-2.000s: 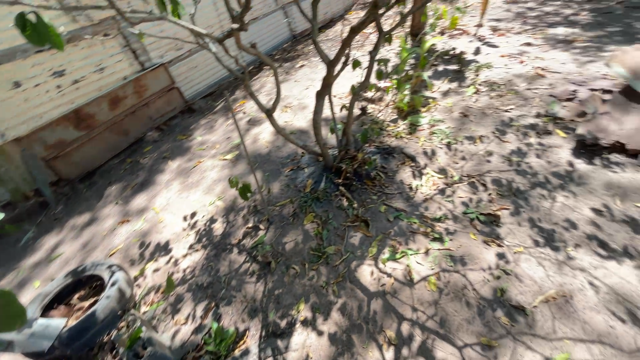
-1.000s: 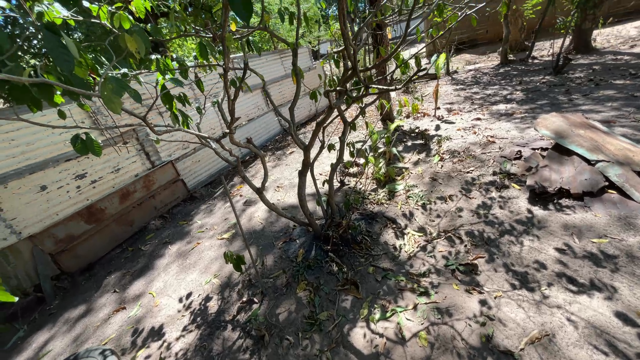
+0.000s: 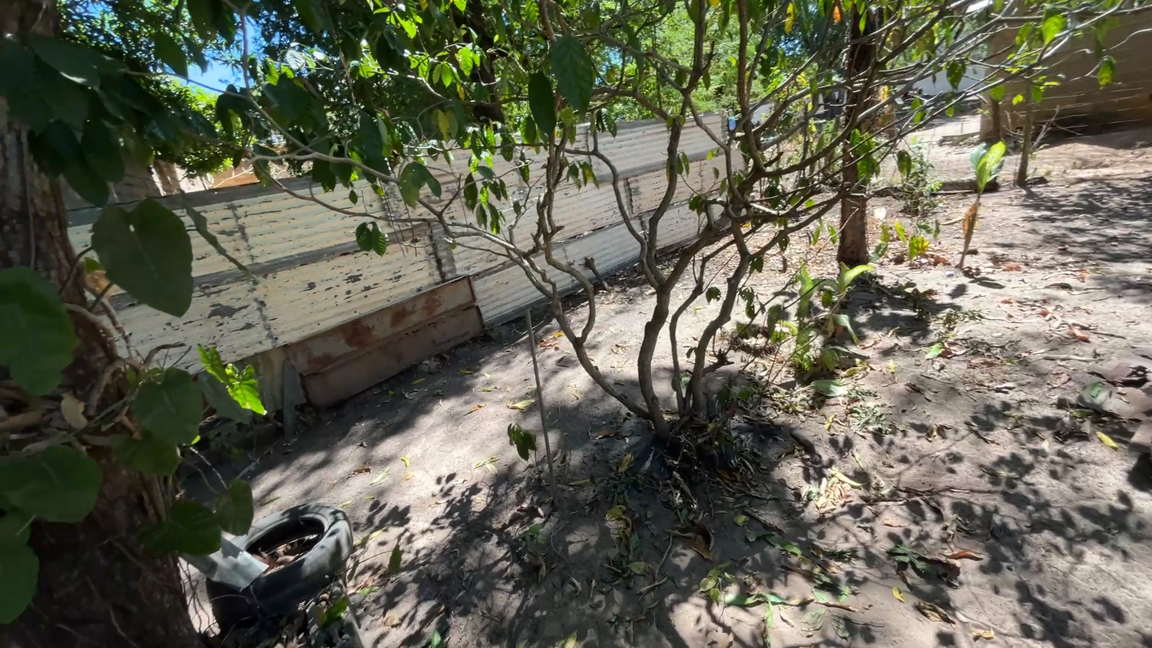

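Note:
Neither my left hand nor my right hand shows in the head view. A shrub with several bent stems (image 3: 661, 342) rises from the sandy ground near the middle. Cut leaves and twigs (image 3: 693, 531) lie scattered around its base. To its left a thin stick (image 3: 538, 387) stands upright in the soil. An old tyre (image 3: 315, 558) with dry leaves inside lies at the lower left, and a pale flat piece (image 3: 225, 562) rests against its rim.
A thick tree trunk (image 3: 99, 576) with large-leaved vines fills the left edge. Behind the shrub runs a corrugated metal fence (image 3: 342, 288) with a rusty panel (image 3: 387, 337) at its foot. A slimmer trunk (image 3: 853, 207) stands farther back. Branches reach across the upper view.
The view has tilted up and shifted left, bringing the vine-covered trunk and more of the fence into sight. The metal sheets at the right have mostly left the frame.

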